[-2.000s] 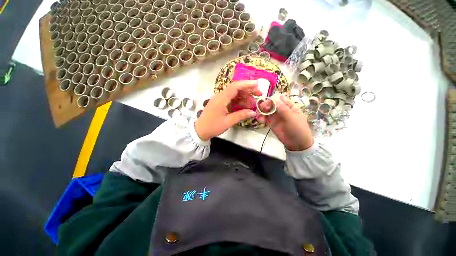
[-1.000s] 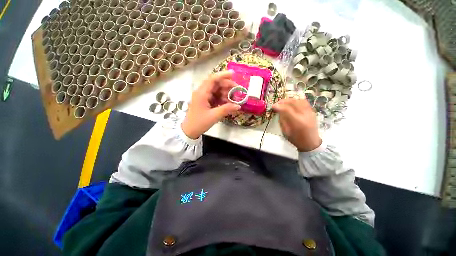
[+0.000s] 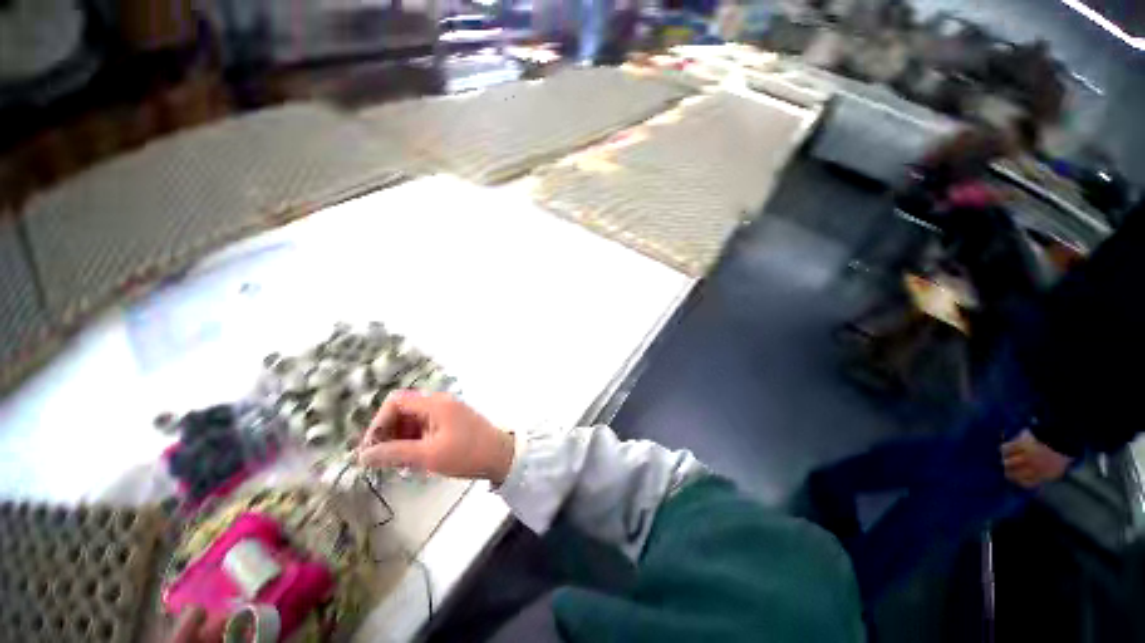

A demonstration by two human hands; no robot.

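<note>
The picture is blurred. My left hand [image 3: 195,626] is mostly cut off by the bottom edge at the left; its fingertips are at a metal ring [image 3: 254,623]. The ring is in front of a pink packet [image 3: 283,572] with a white pad [image 3: 251,568] on it. The packet lies on a patterned round cushion [image 3: 345,534]. My right hand [image 3: 433,437] is above the near edge of a loose ring pile [image 3: 333,389], thumb and fingers pinched together. A thin dark line hangs below it; whether the fingers hold something is unclear.
A ring-filled board [image 3: 75,572] is at the lower left. A dark lump [image 3: 216,446] lies behind the cushion. More filled boards [image 3: 684,170] line the white table's [image 3: 502,289] far side. A person's hand [image 3: 1035,460] and dark clothing show at the right, across a grey floor [image 3: 716,364].
The view has swung to the right and up, bringing in the far boards and the person. My left hand is now mostly cut off. My right hand has moved from beside the cushion to the ring pile.
</note>
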